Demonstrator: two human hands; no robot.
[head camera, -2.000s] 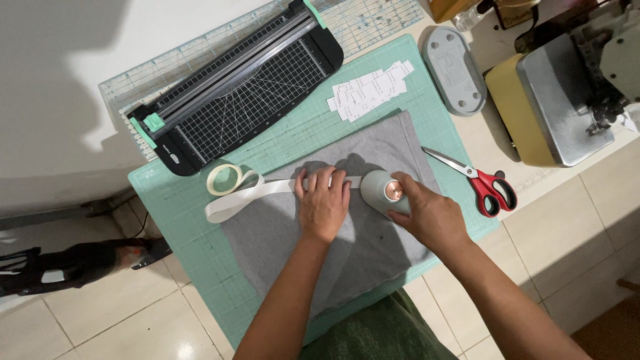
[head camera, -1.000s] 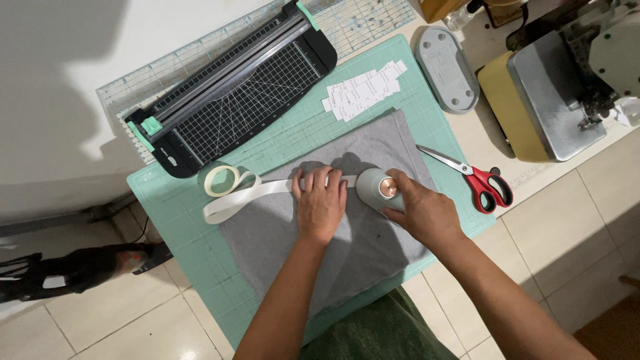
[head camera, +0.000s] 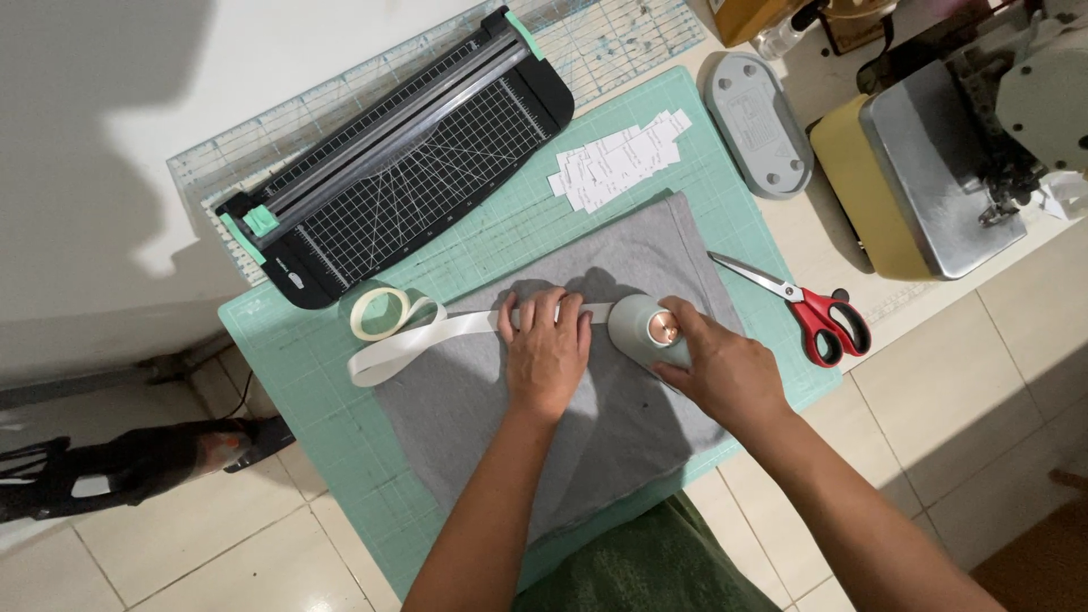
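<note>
A white satin-like ribbon (head camera: 467, 325) runs across folded grey fabric (head camera: 476, 408) and loops back at its left end. My left hand (head camera: 546, 344) lies flat over the ribbon, fingers slightly spread, pressing it on the cloth. In my right hand (head camera: 722, 357) is a pale grey mini iron (head camera: 633, 327) with a copper-coloured round top. It stands on the right end of the ribbon, and its soleplate is hidden. A roll of cream tape (head camera: 365, 299) sits beside the ribbon's loop at the left.
The cloth lies on a green cutting mat (head camera: 331, 433). Beyond it are a black paper trimmer (head camera: 416, 161), a clear ruler (head camera: 625, 42) and white paper pieces (head camera: 620, 161). Red-handled scissors (head camera: 820, 314), a grey oblong base (head camera: 756, 123) and a sewing machine (head camera: 926, 170) are at the right.
</note>
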